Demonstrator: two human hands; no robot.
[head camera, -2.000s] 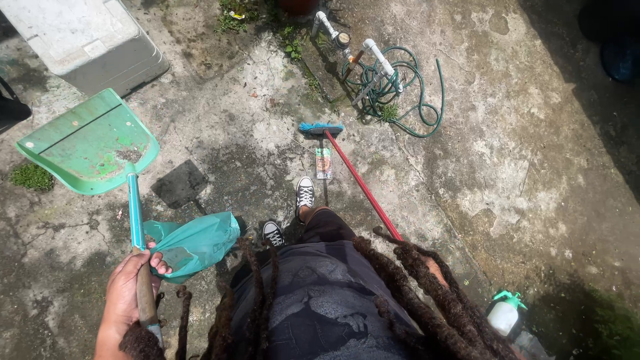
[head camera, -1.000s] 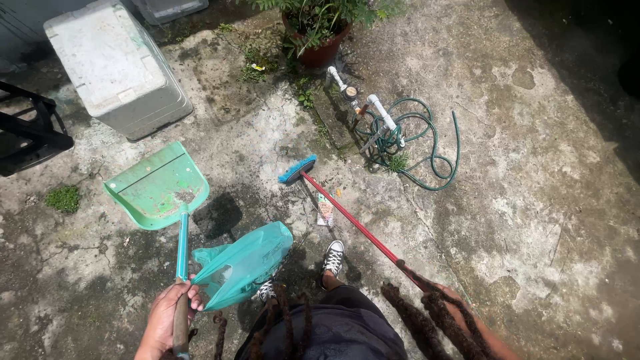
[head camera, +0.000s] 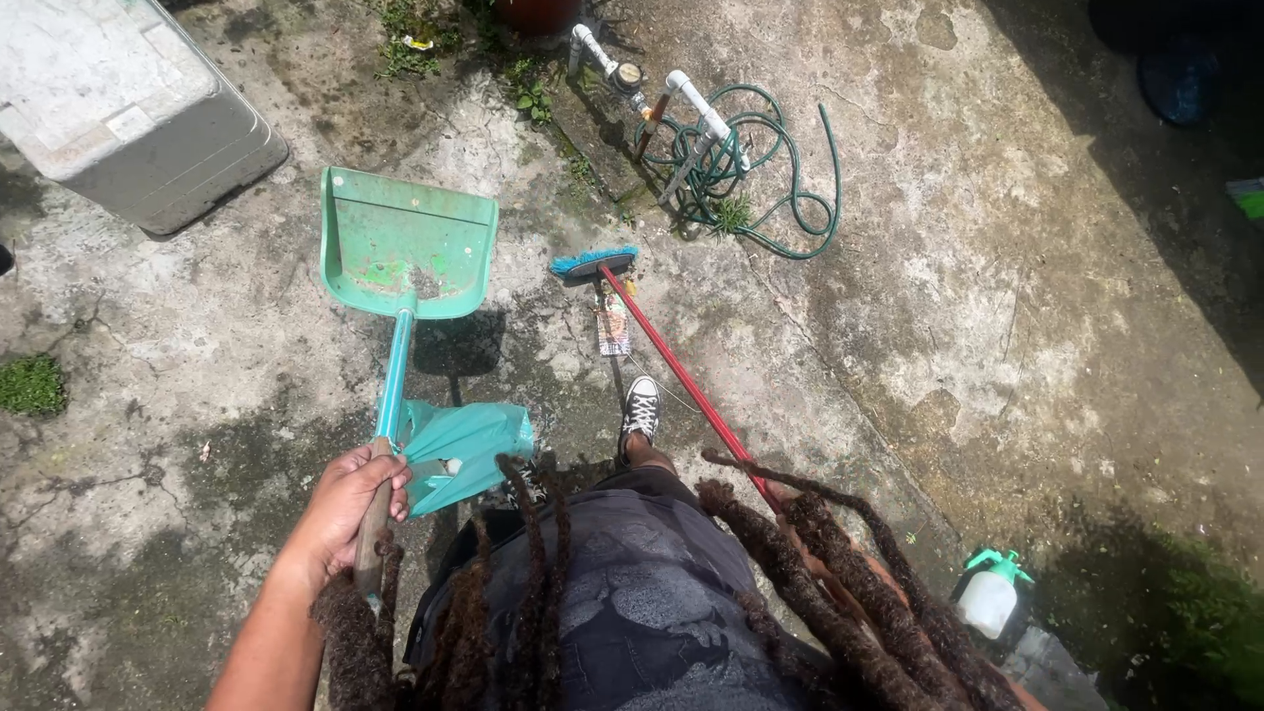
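Note:
My left hand (head camera: 357, 494) is closed around the wooden grip of a long-handled green dustpan (head camera: 410, 237), whose pan is raised off the ground with some debris in it. A teal plastic bag (head camera: 469, 449) hangs by the same hand. The red handle of a broom (head camera: 681, 375) with blue bristles runs down toward my right hand (head camera: 785, 494), which is mostly hidden behind dreadlocks, so its grip is not clear. Below the broom head, a printed wrapper (head camera: 612, 321) lies on the concrete, just ahead of my sneaker (head camera: 642, 410).
A coiled green hose (head camera: 731, 178) lies around white pipes (head camera: 701, 104) and a water meter. At upper left stands a white and grey cooler box (head camera: 188, 128). A spray bottle (head camera: 987, 597) is at lower right, and part of a reddish pot (head camera: 538, 12) shows at the top.
The broom head has moved from beyond the wrapper's upper left to right at its upper end since a second ago. The dustpan has come nearer the broom. The view has shifted.

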